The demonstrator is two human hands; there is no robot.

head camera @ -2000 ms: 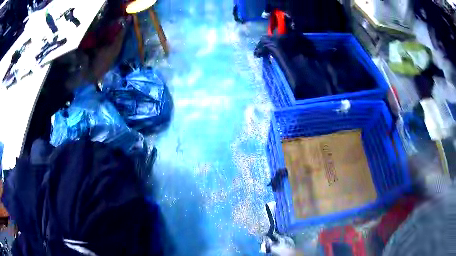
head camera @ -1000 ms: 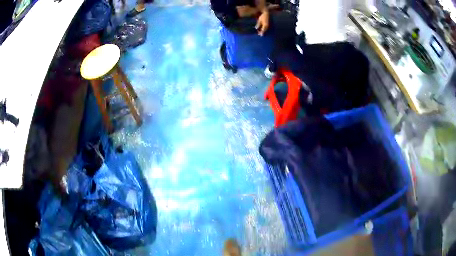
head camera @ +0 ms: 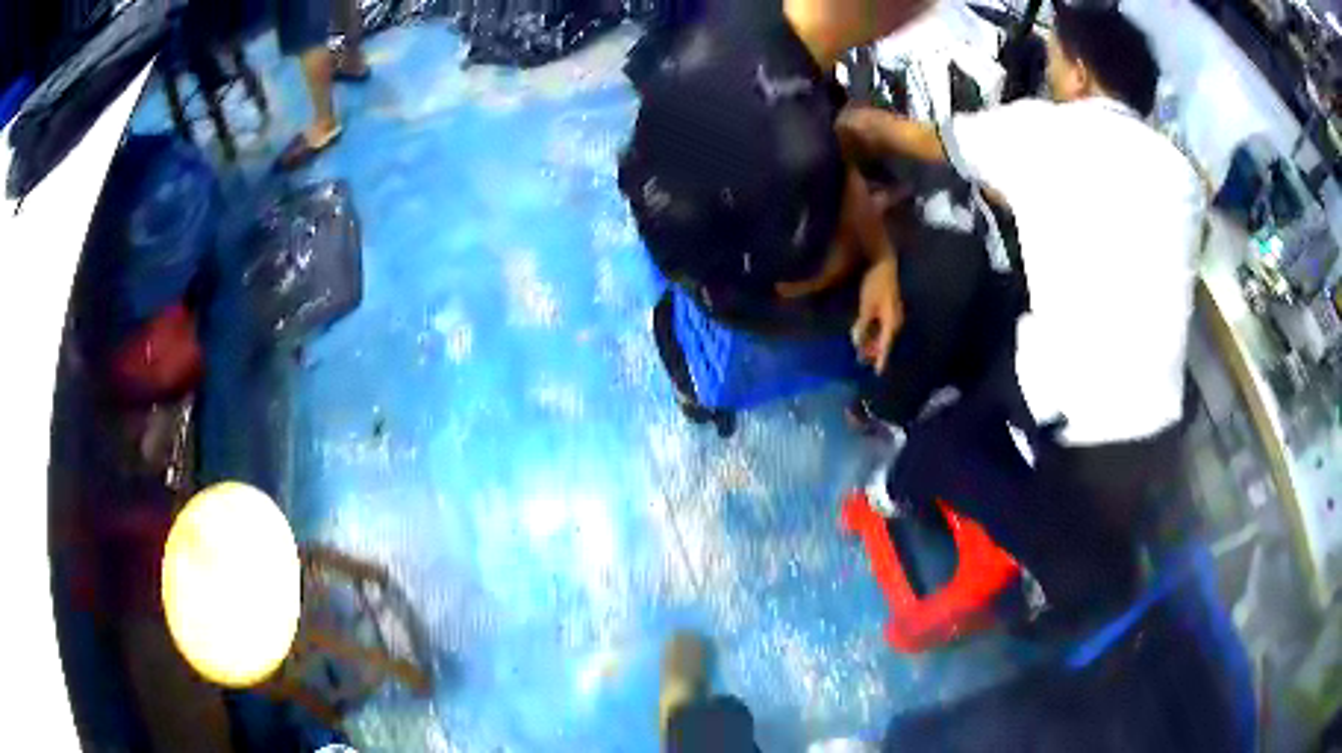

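Neither of my hands is in the picture. Nearest in front of me is the blue floor (head camera: 545, 515), with a blurred foot or shoe (head camera: 686, 680) at the bottom middle. A blue crate (head camera: 1214, 647) heaped with dark cloth (head camera: 1016, 706) is cut off by the lower right edge. A red plastic stool (head camera: 942, 589) lies beyond it. A second blue crate (head camera: 765, 368) stands further ahead, partly hidden behind a person in dark clothes.
A person in a white top (head camera: 1111, 250) and one in dark clothes (head camera: 743, 147) are at the upper right. A round stool (head camera: 231, 584) stands lower left, beside a white table (head camera: 30, 441). Dark plastic bags (head camera: 306, 258) lie on the floor. Another person's legs (head camera: 317, 88) show upper left.
The view has moved forward and up the aisle. The round stool and red stool sit lower, the blue bags have left the picture, and two people now show at the upper right.
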